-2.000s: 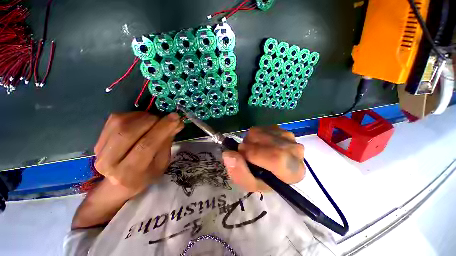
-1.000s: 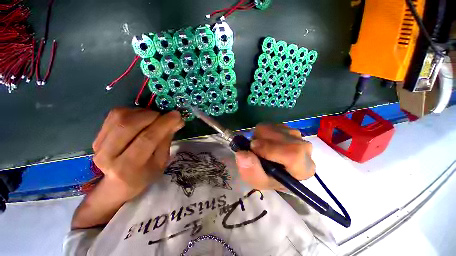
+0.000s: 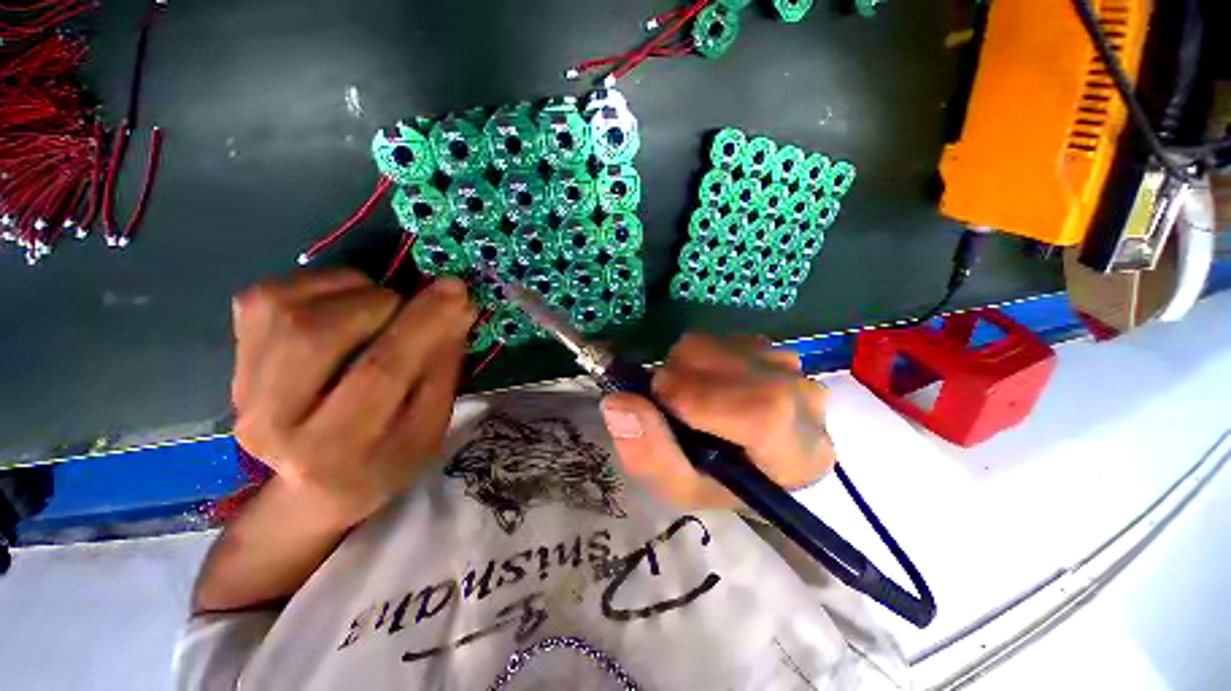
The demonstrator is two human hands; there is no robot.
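Observation:
The green PCB panel (image 3: 533, 203) lies on the dark green mat in front of me, with a few red leads at its left and near edges. My right hand (image 3: 729, 425) holds the black soldering iron (image 3: 756, 489). Its metal barrel points up and left, with the tip at the panel's near-left part. My left hand (image 3: 358, 378) is at the panel's near-left corner, thumb and fingertips pinched together. What is between the fingertips is too small to tell. A short red lead (image 3: 489, 356) shows just right of the left fingertips.
A smaller bare PCB panel (image 3: 764, 219) lies to the right. The orange solder station (image 3: 1046, 115) is at the far right, with a red plastic stool (image 3: 956, 375) nearer me. A pile of red leads (image 3: 43, 128) is at the far left. More green boards (image 3: 716, 27) lie at the top.
The panels sit slightly lower in the picture, and more boards show at the top. My left hand has shifted slightly left. A red lead now shows at the panel's near edge. The iron remains over the panel.

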